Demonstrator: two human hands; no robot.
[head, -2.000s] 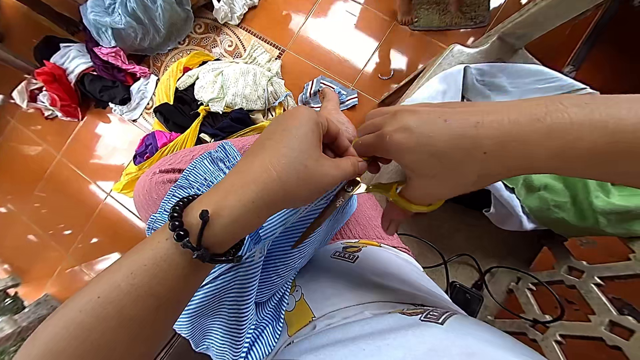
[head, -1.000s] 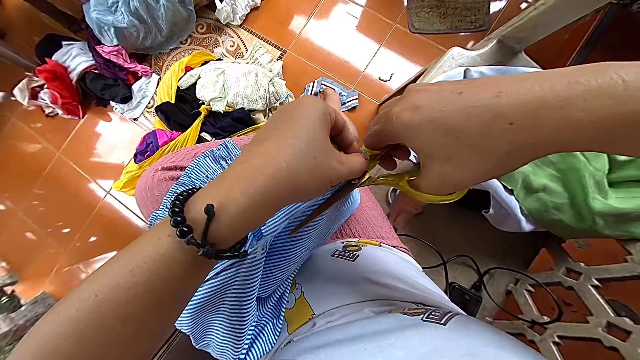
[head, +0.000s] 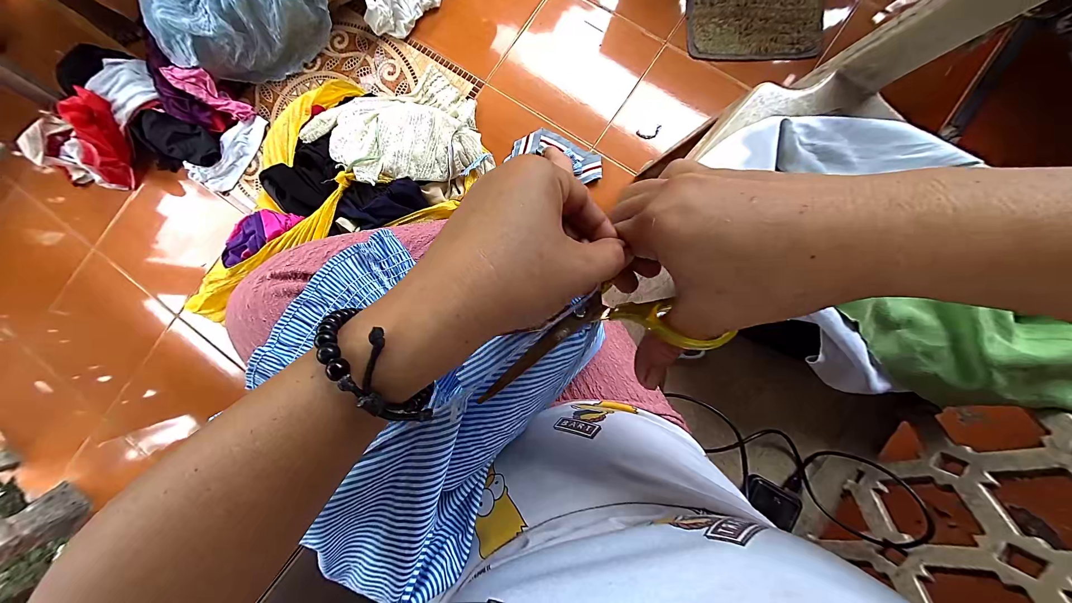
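Note:
Blue-and-white striped cloth with a gathered edge lies across my lap, partly under my left forearm. My left hand, with a black bead bracelet at its wrist, pinches something small between thumb and fingers, probably part of the cloth; the fingers hide it. Scissors with yellow handles hang from my right hand, their dark blades pointing down and left over the striped cloth. The fingertips of my right hand meet those of my left at the pinched spot.
Mixed clothes with a yellow cloth lie on the tiled floor, beside another clothes pile and a bluish plastic bag. A small striped piece lies beyond my hands. Green cloth is at right, above a black cable.
My right hand has come up against my left fingertips, and the scissor handles sit lower in it than one second ago. The striped cloth stays on my lap.

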